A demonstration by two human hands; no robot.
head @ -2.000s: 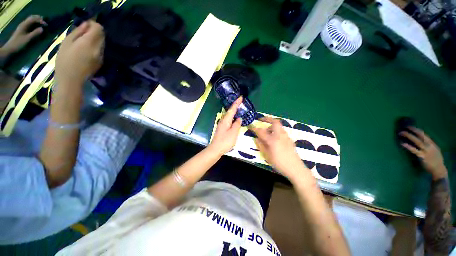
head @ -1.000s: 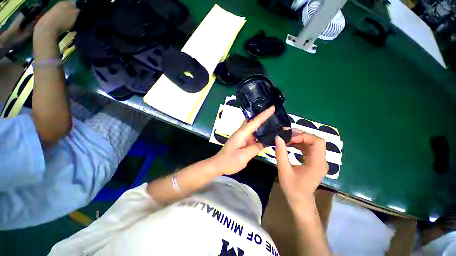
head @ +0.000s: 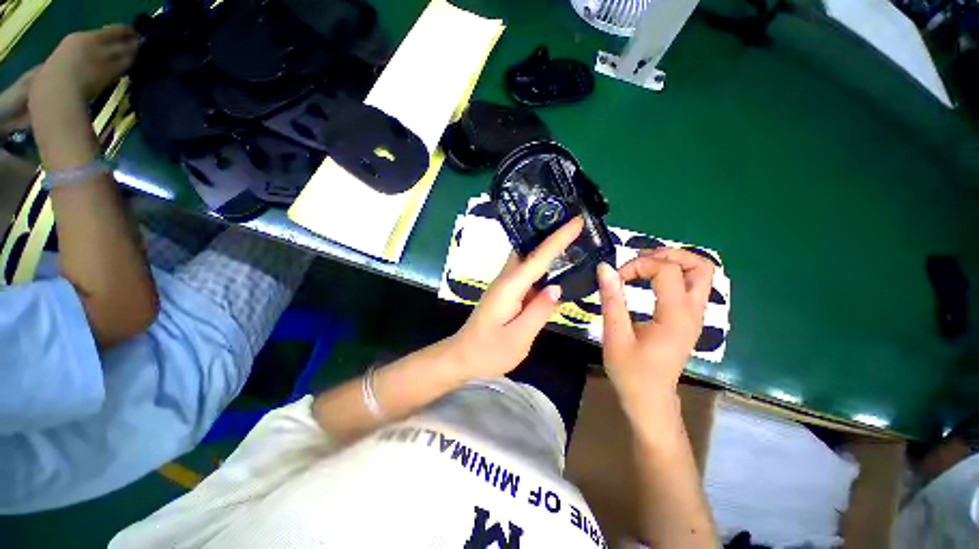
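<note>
A glossy black plastic housing [head: 542, 204] with a round hub inside is held tilted above the pad sheet. My left hand [head: 515, 311] holds it, fingers across its inner face and thumb at its lower end. My right hand [head: 655, 322] has its thumb and index finger at the housing's lower right end, on a dark matte edge that looks like a black adhesive pad [head: 581, 283]. Whether the pad is fully stuck cannot be told. The white pad sheet [head: 463, 253] with black pads lies under the housing, partly hidden by it and my hands.
Left are a folded backing sheet [head: 354, 220], a flat black oval piece [head: 376, 150] and piled dark parts [head: 247, 64]. More housings [head: 550, 79] lie near the metal post [head: 655, 38]. A neighbour's arm [head: 91, 214] is far left. A carton [head: 601, 450] stands below the bench edge.
The housing has turned from a steep, narrow view to show its inner face. My right hand has moved from the pad sheet to the housing's lower end. The far-right person's hand has left the bench.
</note>
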